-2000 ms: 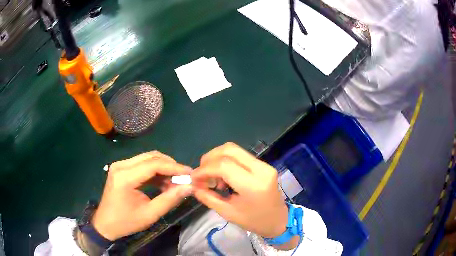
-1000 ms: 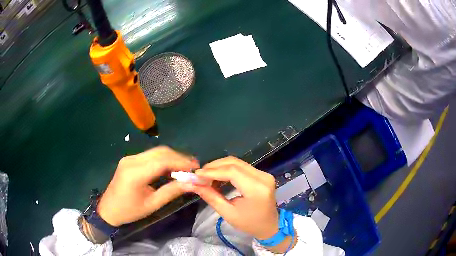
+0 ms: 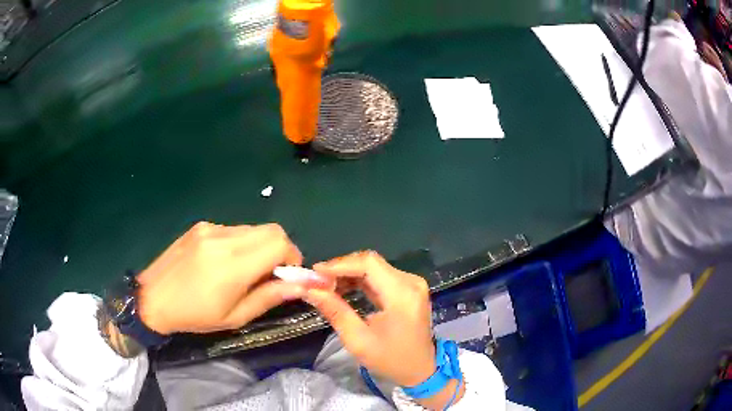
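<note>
A small white-pinkish vial or tube (image 3: 300,276) is held between both hands over the bench's front edge. My left hand (image 3: 221,281) pinches its white end with thumb and fingers. My right hand (image 3: 377,317) grips its pinkish end. A dark wristband is on my left wrist and a bright blue strap (image 3: 437,371) on my right wrist. The fingertips hide part of the tube.
An orange screwdriver (image 3: 300,80) hangs beside a round screw tray (image 3: 357,115). A white paper square (image 3: 464,108) lies right of it. A record sheet (image 3: 598,88) with a dark pen, a black cord and a person's white sleeve are at right. A blue bin (image 3: 526,353) holds scraps below the edge.
The view has turned, so the bench things appear farther right. The screwdriver hangs more upright. Both hands still hold the tube, which is now slightly tilted.
</note>
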